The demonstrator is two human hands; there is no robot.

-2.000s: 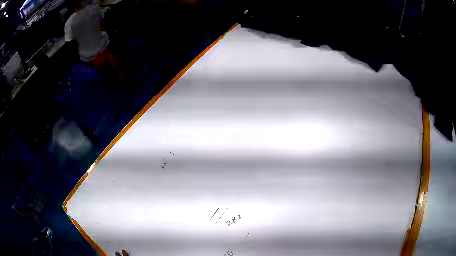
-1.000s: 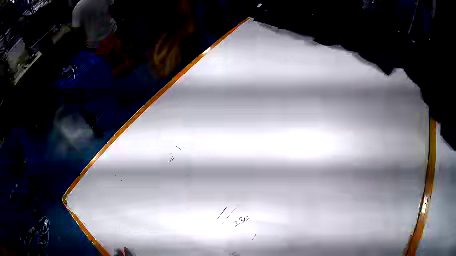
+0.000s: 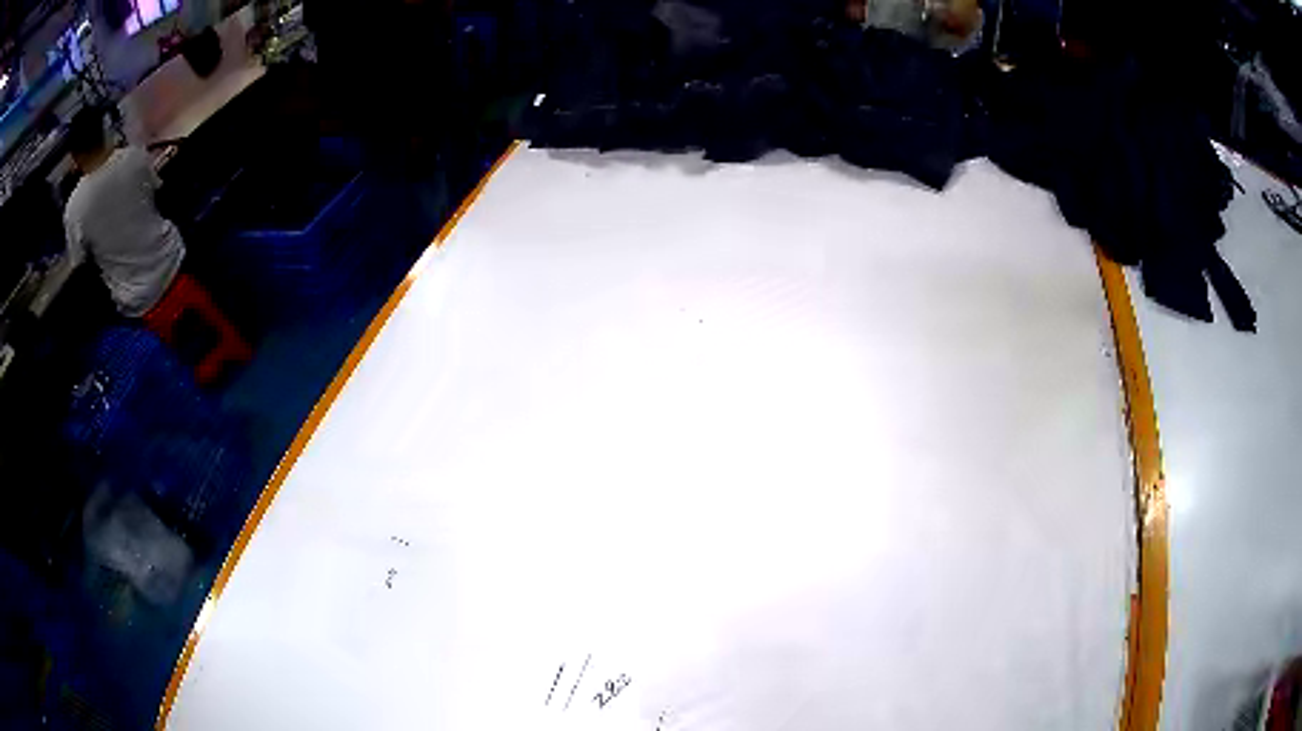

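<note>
The white-topped table [image 3: 685, 429] fills most of the head view, with orange-yellow edging along its left and right sides. Pen-written marks and a number [image 3: 611, 691] show near the bottom of the view. A heap of dark cloth [image 3: 800, 107] lies along the far edge and hangs over the far right corner. Neither of my hands is in the picture.
A second white surface [image 3: 1228, 429] lies beyond the right edging. On the left, a person in a light shirt [image 3: 126, 229] sits on a red stool [image 3: 200, 329]. Blue crates [image 3: 293, 236] and a pale plastic-like bundle [image 3: 136, 546] are on the blue floor.
The view has shifted and become clearer; the far cloth and the seated person show more. The dark fingertip-like shape at the bottom left edge is gone from the picture.
</note>
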